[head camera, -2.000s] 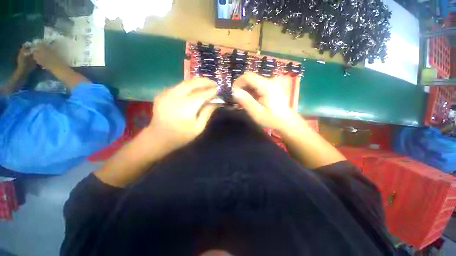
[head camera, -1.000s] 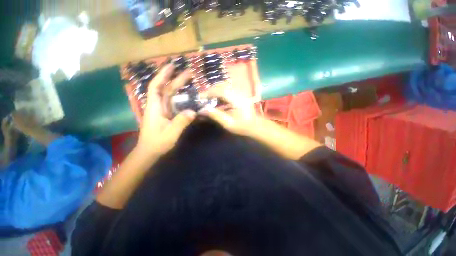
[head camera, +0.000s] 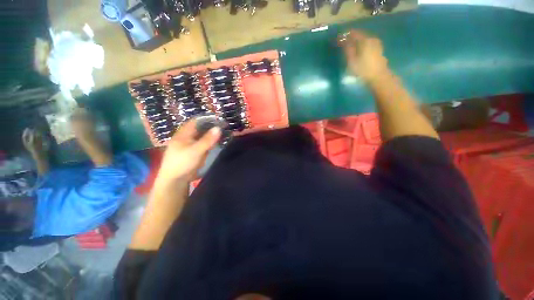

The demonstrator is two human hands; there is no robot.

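Observation:
A red-orange parts tray [head camera: 264, 98] lies at the bench edge. Dark pieces with glinting ends [head camera: 224, 94] stand in three long columns, with a short group at the top of the right part. My left hand [head camera: 190, 146] holds a dark assembly [head camera: 209, 124] with thumb and fingers at the tray's near edge; its detail is blurred. My right hand [head camera: 364, 57] is stretched out over the green bench to the right of the tray. A small glinting thing [head camera: 343, 38] shows at its fingertips; whether it is gripped cannot be told.
Dark loose pieces [head camera: 240, 6] lie on cardboard [head camera: 281, 20] beyond the tray. A blue-and-dark device [head camera: 137, 26] and a white crumpled pile [head camera: 75, 58] are at the left. A person's blue sleeve [head camera: 88, 196] is at the left. Red crates [head camera: 509, 193] stand at the right.
My right hand has left the assembly and moved out to the right over the bench. My left hand still holds a dark assembly. The view has shifted, showing more of the tray.

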